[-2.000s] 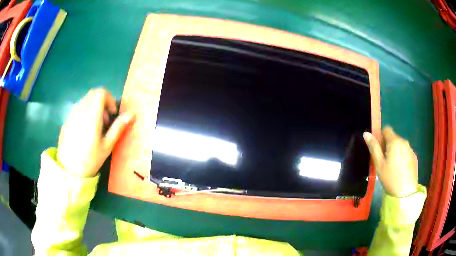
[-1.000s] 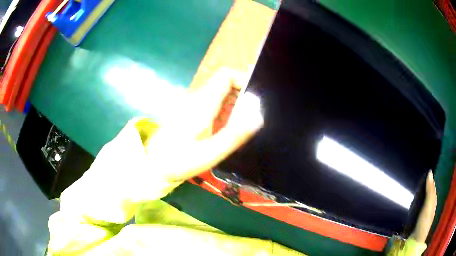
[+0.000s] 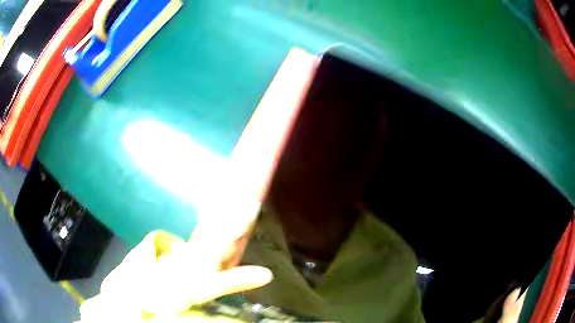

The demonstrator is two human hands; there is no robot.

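The laptop display assembly (image 3: 403,164) shows its glossy black front, which mirrors a yellow smock, so it appears tilted up towards me. The pale orange foam tray (image 3: 268,126) shows along its left side; whether panel and tray touch is unclear. My left hand (image 3: 220,281), overexposed, is at the lower left edge with a finger or thumb over the black front. My right hand (image 3: 513,308) is mostly cut off at the bottom right, its fingertips at the panel's right edge. The panel's lower edge is partly out of the picture, with blurred small parts near my left hand.
A blue tape dispenser (image 3: 126,44) stands on the green mat (image 3: 208,82) at the upper left. Orange-red trays (image 3: 47,94) are stacked at the far left, more (image 3: 558,277) at the right. A black bin (image 3: 75,243) with small pieces is at the lower left.
The panel has tilted up, and its reflection has changed from ceiling lights to the smock. My left hand is lower in the picture. Less of my right hand shows.
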